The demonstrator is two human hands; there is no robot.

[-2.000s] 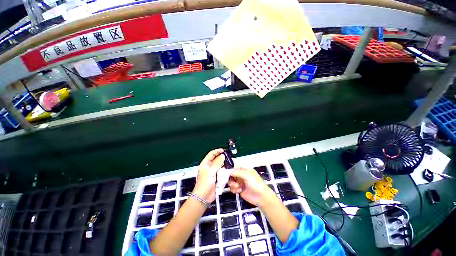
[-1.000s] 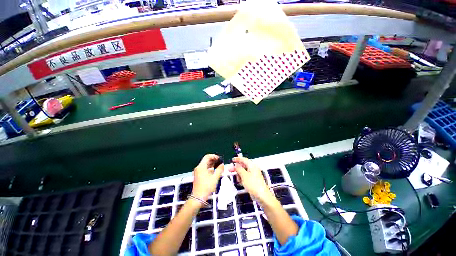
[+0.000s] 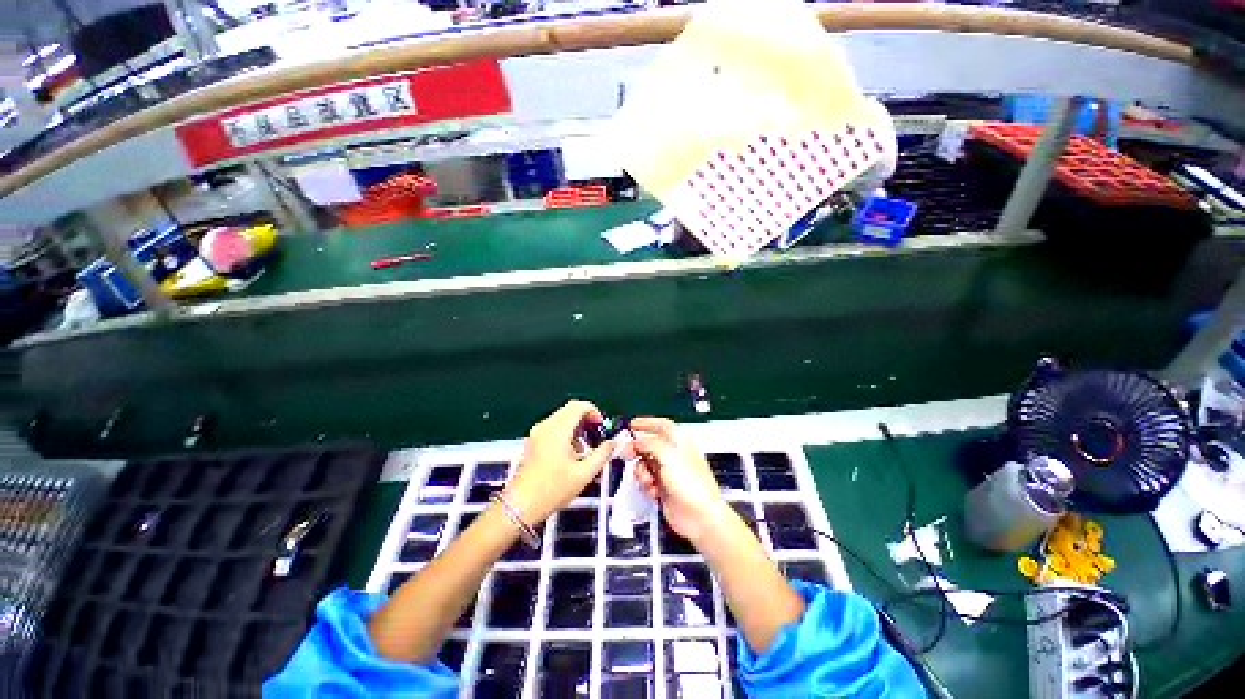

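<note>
My left hand (image 3: 557,458) holds a small black electronic unit (image 3: 609,430) in its fingertips. My right hand (image 3: 672,475) touches the unit's right side and holds a crumpled white wipe (image 3: 631,503) that hangs below the fingers. Both hands are just above the far part of the white blister tray (image 3: 591,635), whose pockets hold black glossy parts. Another small electronic unit (image 3: 699,395) lies on the green conveyor belt beyond the hands. The fingers hide part of the held unit.
A black foam tray (image 3: 205,574) at left holds a few small parts. At right are a desk fan (image 3: 1100,437), a bottle (image 3: 1017,503), yellow pieces (image 3: 1069,550), a power strip (image 3: 1079,642) and cables. A sticker sheet (image 3: 765,123) hangs from the rail.
The view has shifted slightly, moving the rail sign and the fan to the right in the picture. The hands stay close together over the tray; the unit on the belt now lies clear of the fingers.
</note>
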